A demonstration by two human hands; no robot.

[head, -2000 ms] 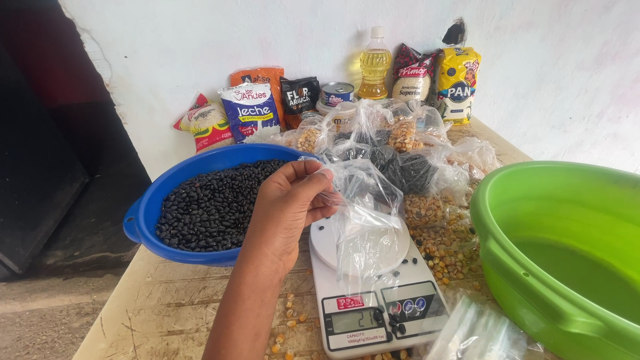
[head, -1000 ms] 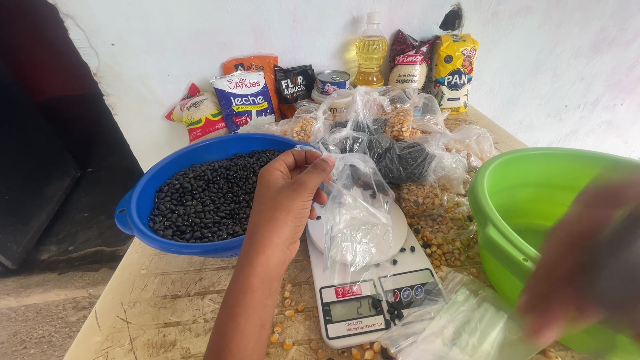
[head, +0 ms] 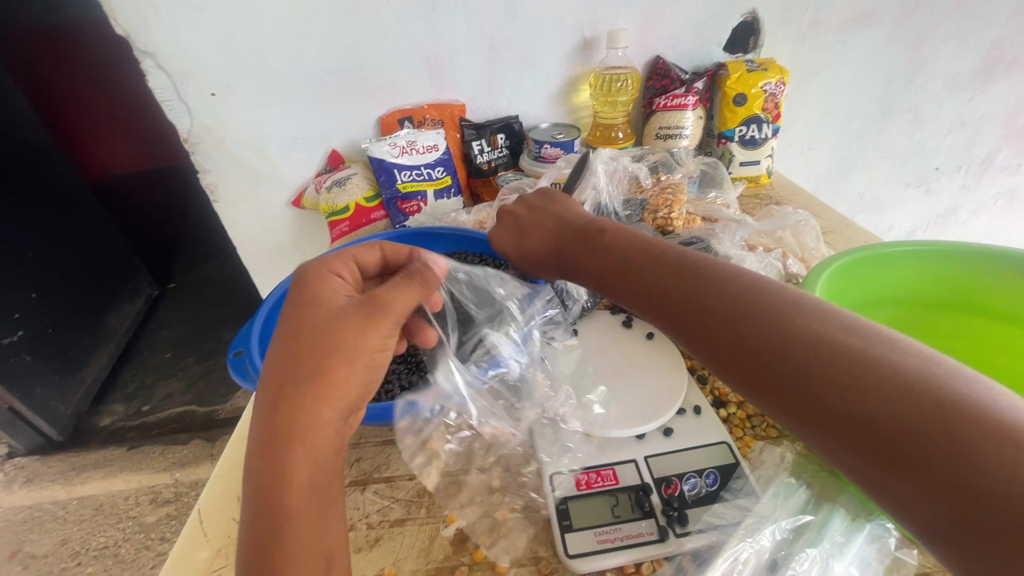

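My left hand [head: 352, 320] pinches the rim of a clear plastic bag [head: 496, 376], which hangs down between the blue basin and the kitchen scale. My right hand [head: 540, 232] reaches across to the far right rim of the blue basin [head: 272, 320], fingers curled around a dark handle-like object [head: 576, 174] that sticks up; its lower part is hidden. Black beans [head: 404, 374] lie in the basin, partly covered by my left hand and the bag. The white digital scale [head: 632, 376] has a bare round plate, with several loose black beans on and around it.
Corn kernels [head: 740, 416] and filled plastic bags [head: 672, 200] lie behind and right of the scale. A green basin [head: 928, 296] stands at the right, clear plastic bags [head: 816, 528] at front right. Food packets, cans and an oil bottle [head: 614, 96] line the wall.
My right hand, out of view at first and then blurred over the green basin, has crossed to the blue basin and now holds a dark object. My left hand still holds the bag.
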